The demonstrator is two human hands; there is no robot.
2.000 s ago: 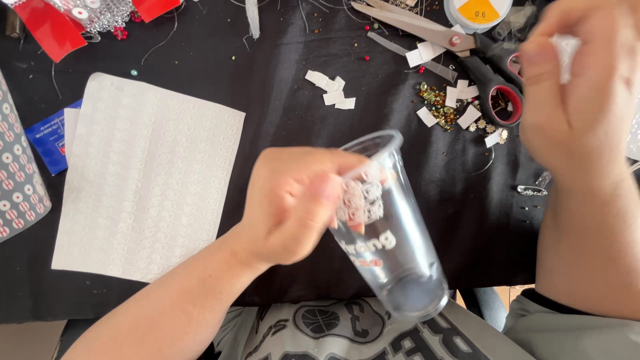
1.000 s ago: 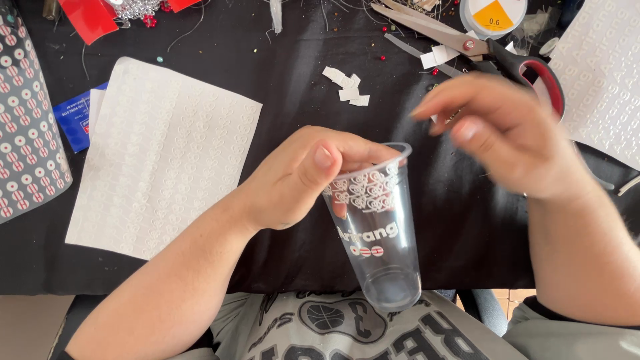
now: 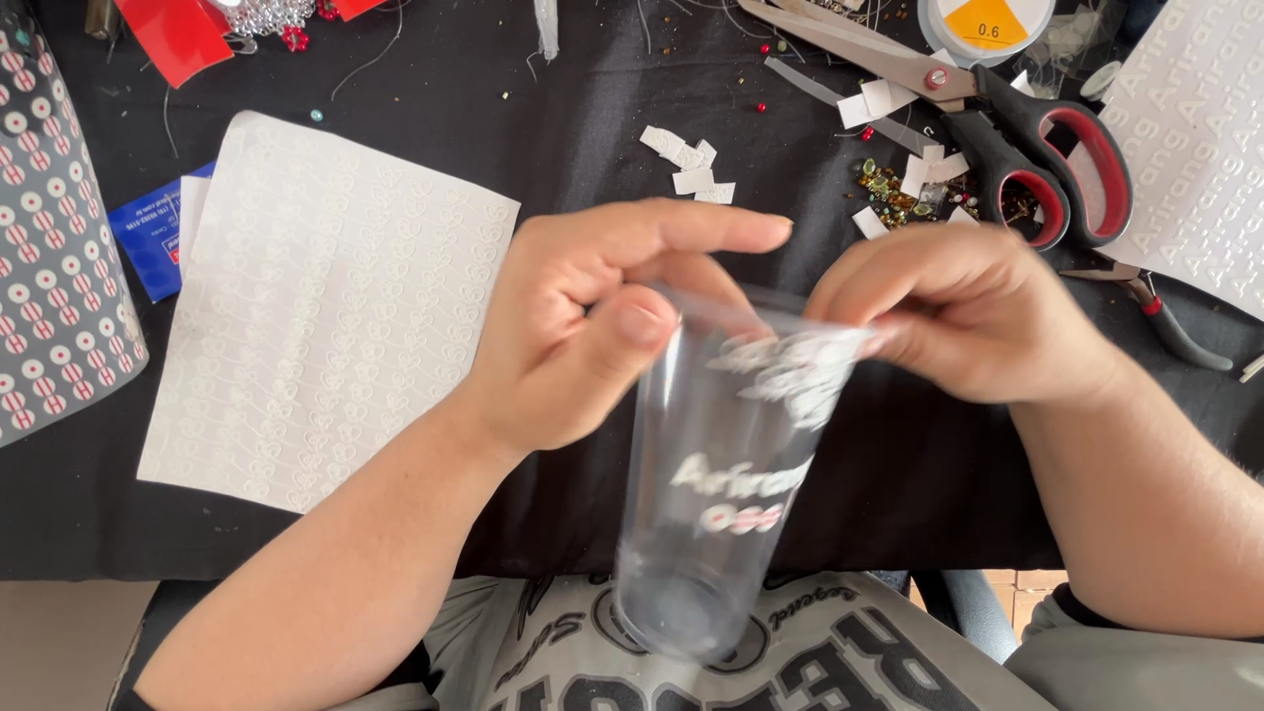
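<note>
A clear plastic cup [image 3: 706,494] hangs tilted over my lap, with white lettering, a small red-and-white mark and white designs near its rim. My left hand [image 3: 622,316] holds it at the rim, some fingers at the mouth and the index finger stretched out above. At the right side of the rim, my right hand [image 3: 938,311] has its thumb and fingertips pinched together beside the white designs; blur hides whether it grips the rim or a small piece. A white sheet of raised heart-like stickers [image 3: 336,316] lies left of my left hand.
Scissors with black and red handles [image 3: 948,99] lie at upper right, near beads [image 3: 889,193], a spool [image 3: 987,25], pliers [image 3: 1150,296] and a sheet of lettering stickers [image 3: 1195,158]. Cut white scraps [image 3: 691,178] sit beyond the cup. A patterned sheet [image 3: 59,267] and blue card [image 3: 153,237] are left.
My right hand has come down from the upper right to the cup's rim. The cup, still in my left hand, has turned and now leans the other way.
</note>
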